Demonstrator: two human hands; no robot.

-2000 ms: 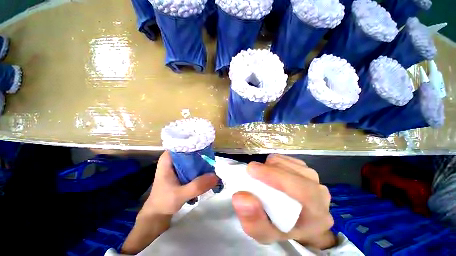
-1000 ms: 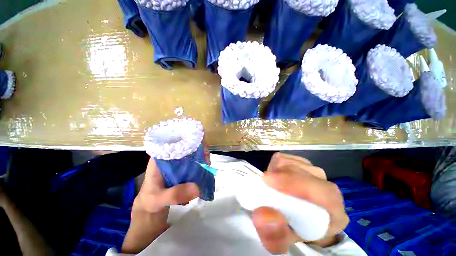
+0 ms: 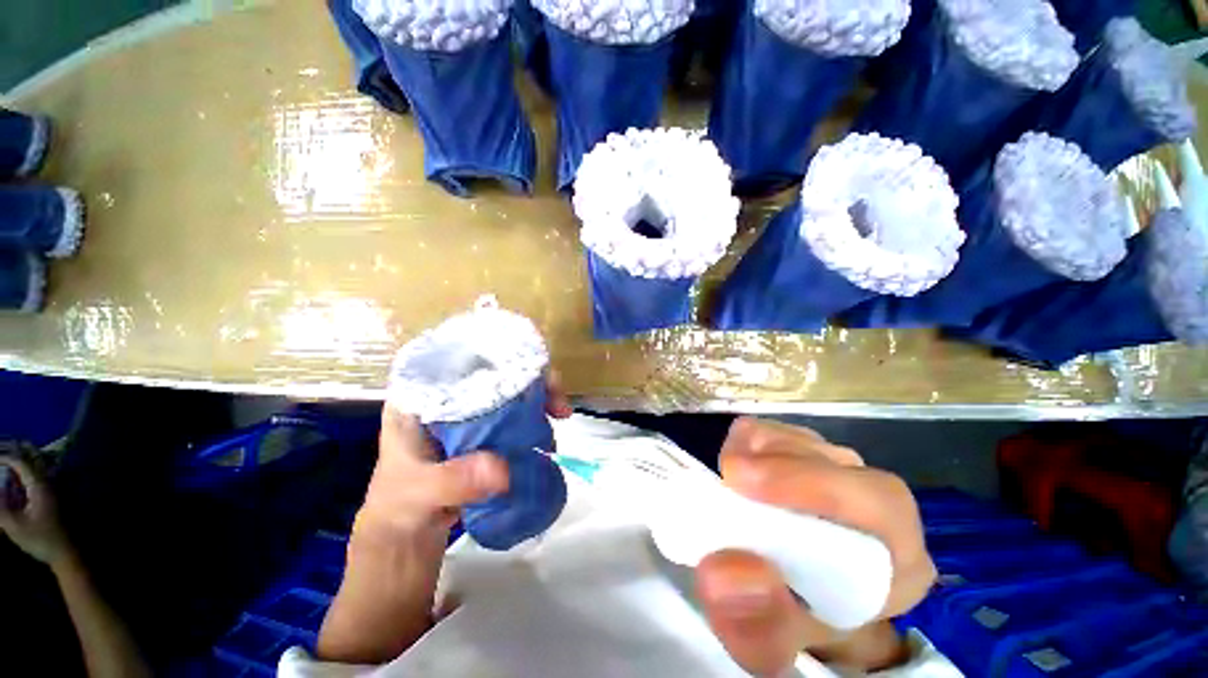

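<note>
A dark blue denim-look piece (image 3: 510,464) with a bumpy white cuff stands upright in my left hand (image 3: 431,484), just in front of the table edge. My fingers wrap its body below the cuff. My right hand (image 3: 828,530) grips a white squeeze bottle (image 3: 782,543), tilted with its nozzle to the left. The teal needle tip (image 3: 572,466) is at the right side of the blue body, below the cuff; whether it touches cannot be told.
Rows of similar blue pieces (image 3: 643,294) stand on the tan, film-covered table (image 3: 212,252). More lie at its left edge (image 3: 33,219). White pointed nozzles show at the far right. Blue crates (image 3: 1020,596) sit below, with a red object (image 3: 1066,484). Another person's arm (image 3: 66,570) shows lower left.
The held piece has moved left and turned, showing more of its rounded lower end. The bottle has shifted right, its tip now lower on the piece. Another person's hand has appeared at left.
</note>
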